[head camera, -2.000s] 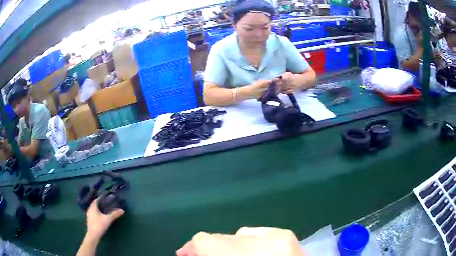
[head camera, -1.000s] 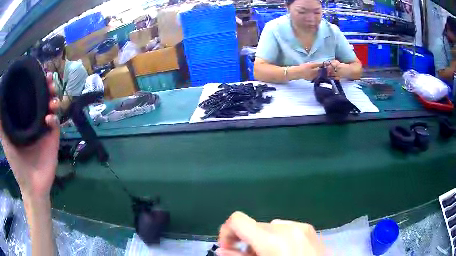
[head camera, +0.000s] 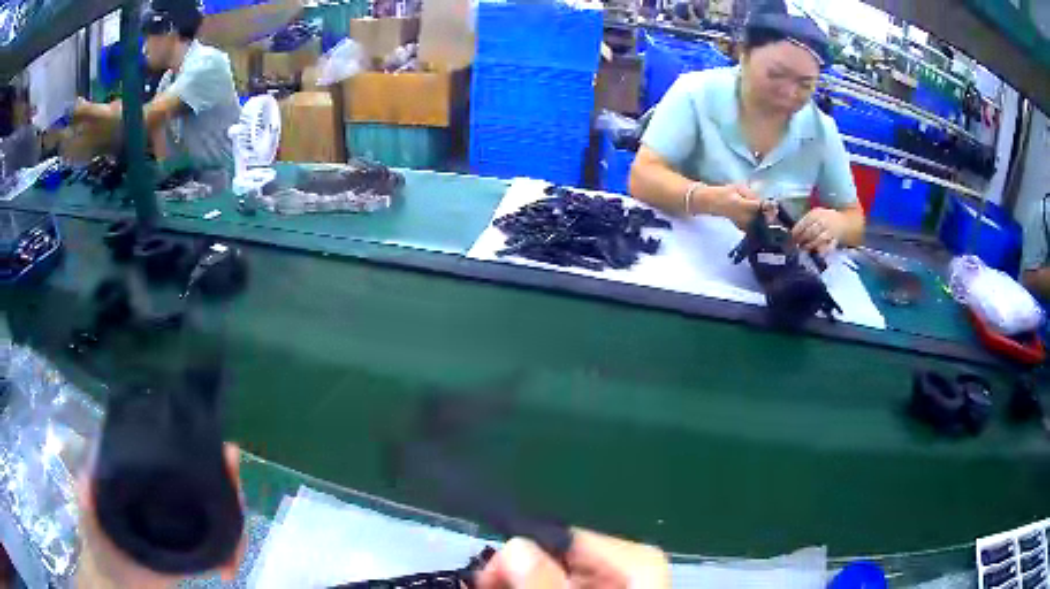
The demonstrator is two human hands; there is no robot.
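Observation:
My left hand point(head camera: 101, 552) holds a black ear cup point(head camera: 173, 489) at the lower left, its round pad facing me. A blurred black band rises behind the cup. My right hand point(head camera: 599, 564) is at the bottom centre, cut off by the edge, with its fingers closed on a blurred black part point(head camera: 461, 449) that stretches up and left over the belt. Whether this part joins the left cup is too blurred to tell. Small glossy black pieces point(head camera: 443, 572) lie beside the right fingers on the white foam sheet point(head camera: 334, 541).
On the green belt point(head camera: 691, 426) stand headsets point(head camera: 173, 270) at the left and ear cups point(head camera: 950, 400) at the right. Across it a person point(head camera: 748, 138) works beside a black parts pile point(head camera: 576, 227). A blue cup point(head camera: 858, 575), parts sheet point(head camera: 1013, 558) and bubble wrap point(head camera: 40, 426) are near me.
The left hand took a headset off the belt, raised it, and now holds its cup lower, nearer me. The right hand now has a blurred black part in it. The view has shifted.

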